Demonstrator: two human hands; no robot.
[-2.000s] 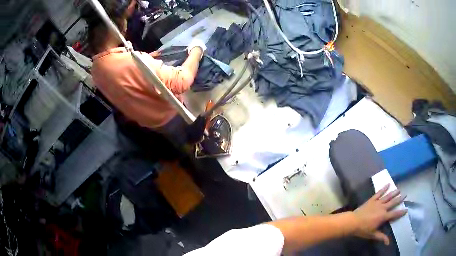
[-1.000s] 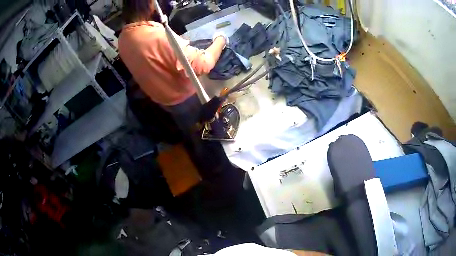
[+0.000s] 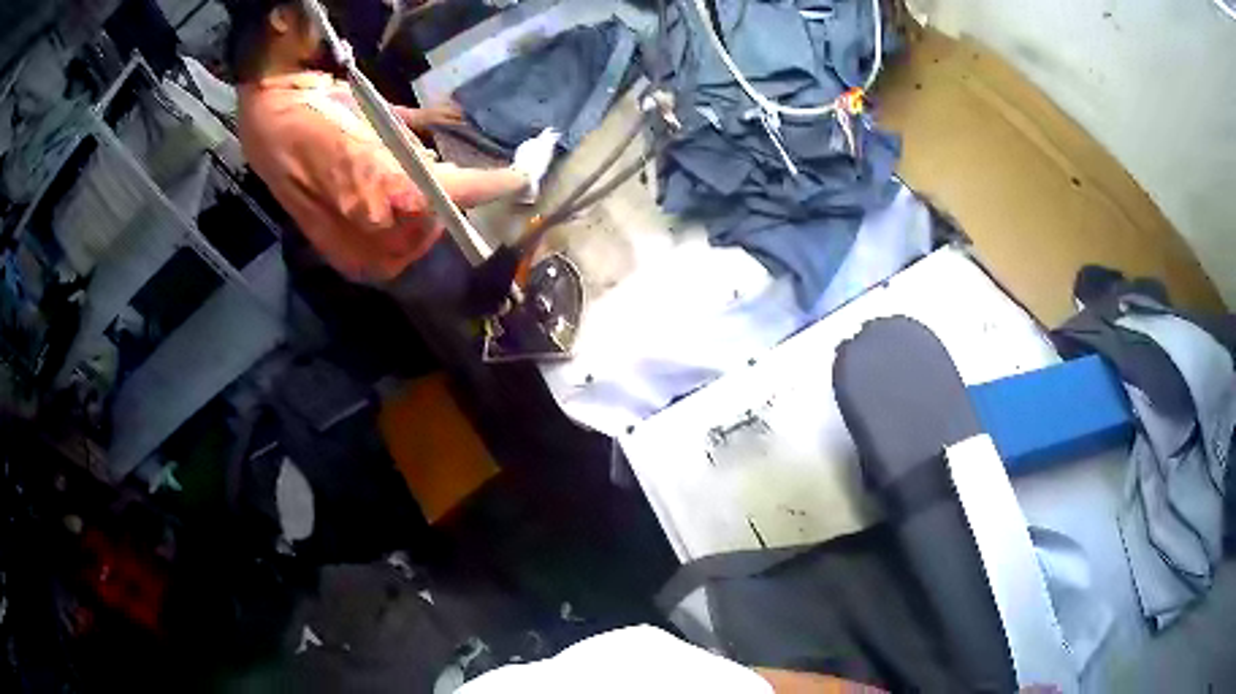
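A dark charcoal garment piece (image 3: 813, 603) lies over the lower part of the padded sleeve board (image 3: 901, 386), whose rounded end shows bare. A white strip (image 3: 1003, 563) runs down along the dark cloth, with pale grey lining (image 3: 1078, 583) to its right. A white sleeve and part of a forearm enter at the bottom edge; a sliver of skin shows at the strip's lower end. My hands are cut off by the bottom edge, so their hold cannot be told.
A blue block (image 3: 1051, 414) stands behind the board. Grey garments (image 3: 1166, 434) lie at the right, crumpled blue-grey cloth (image 3: 786, 176) at the back. At left a person in an orange-pink top (image 3: 325, 170) handles cloth near an iron (image 3: 542, 312). Cardboard (image 3: 1017, 163) lines the wall.
The spread hand seen on the strip two seconds ago has left that spot. The dark piece now extends left across the white table. The neighbour's cloth is spread flatter. The view has shifted.
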